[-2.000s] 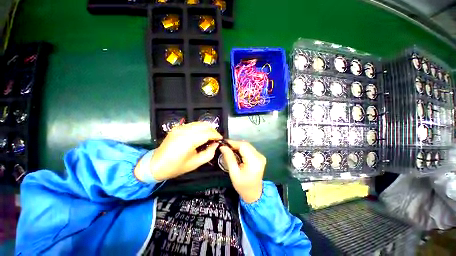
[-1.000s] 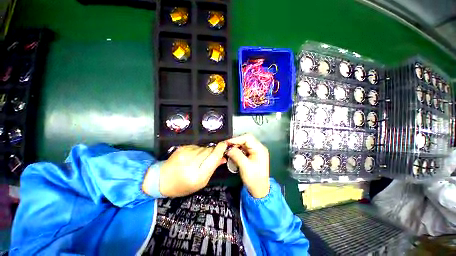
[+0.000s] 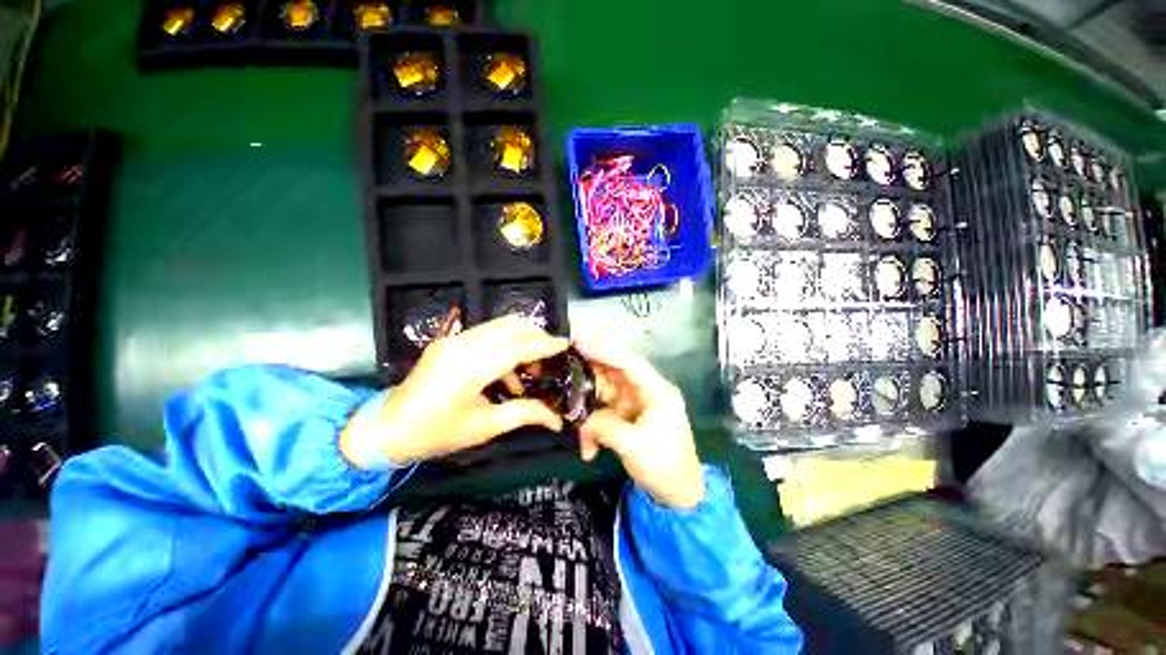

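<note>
A small dark round housing (image 3: 572,388) is held between both hands, just over the near end of the black pocket tray (image 3: 419,238). My left hand (image 3: 454,390) grips its left side with thumb and fingers. My right hand (image 3: 643,422) holds its right side with the fingertips. The inside of the housing is too dark and small to make out. In the tray, several pockets hold units with amber centres (image 3: 520,227). One pocket is empty. Silver units with wires (image 3: 422,320) sit in the row just beyond my hands, partly hidden by them.
A blue bin (image 3: 703,205) of tangled red and pink wires (image 3: 623,220) stands right of the tray. Further right are a clear blister tray of silver discs (image 3: 838,220) and a blister tray stack (image 3: 991,269). Black trays lie left and at the back. A yellow pad (image 3: 857,486) and ribbed stack (image 3: 895,569) lie lower right.
The view has shifted, showing more of the back tray. The hands have opened slightly around the housing, which has turned and now shows more of its dark side.
</note>
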